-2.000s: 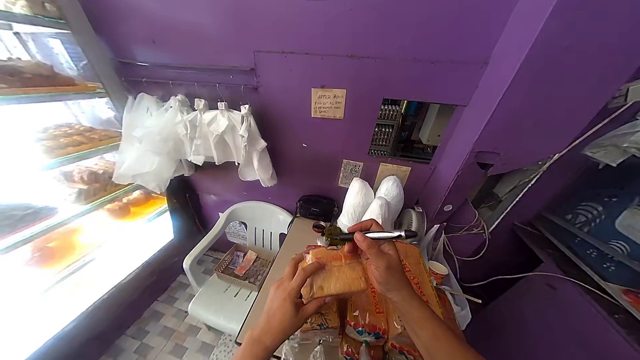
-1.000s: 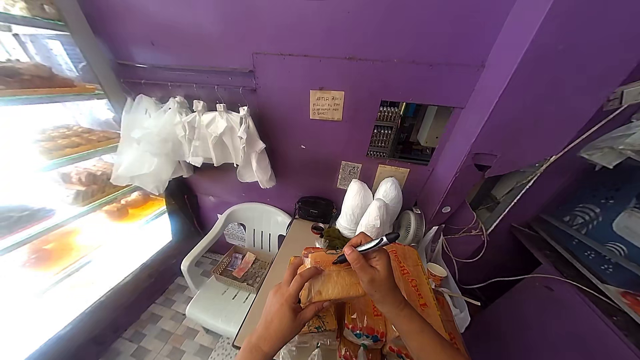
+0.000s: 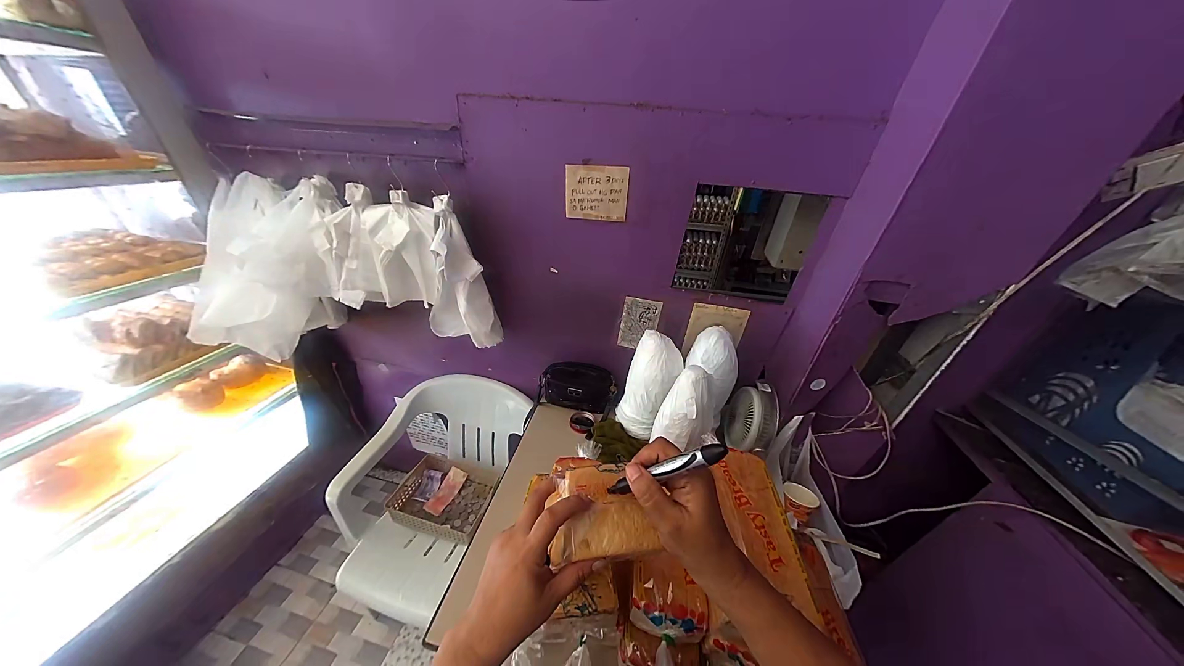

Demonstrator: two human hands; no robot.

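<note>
My left hand (image 3: 536, 555) grips a bagged loaf of bread (image 3: 606, 527) by its left end, thumb below and fingers on top. In my right hand (image 3: 680, 509) is a black-and-white marker pen (image 3: 680, 462), its dark tip down at the upper face of the loaf's clear printed bag. Whether the tip touches the plastic cannot be told. Under and beside my hands lie several more bagged loaves (image 3: 754, 509) with orange and red printing, and knotted clear bag ends show at the bottom edge of the view.
Three white wrapped bundles (image 3: 680, 402), a black bag (image 3: 576, 385) and a small fan (image 3: 751, 418) stand at the table's (image 3: 490, 546) back. A white plastic chair (image 3: 393, 569) at left holds a basket (image 3: 435, 527) with money. Bread shelves (image 3: 139, 277) are far left; a cup (image 3: 799, 502) is right.
The marker in my right hand has swung from nearly level to a slant, with its tip lower at the loaf. My left hand keeps its hold on the bread.
</note>
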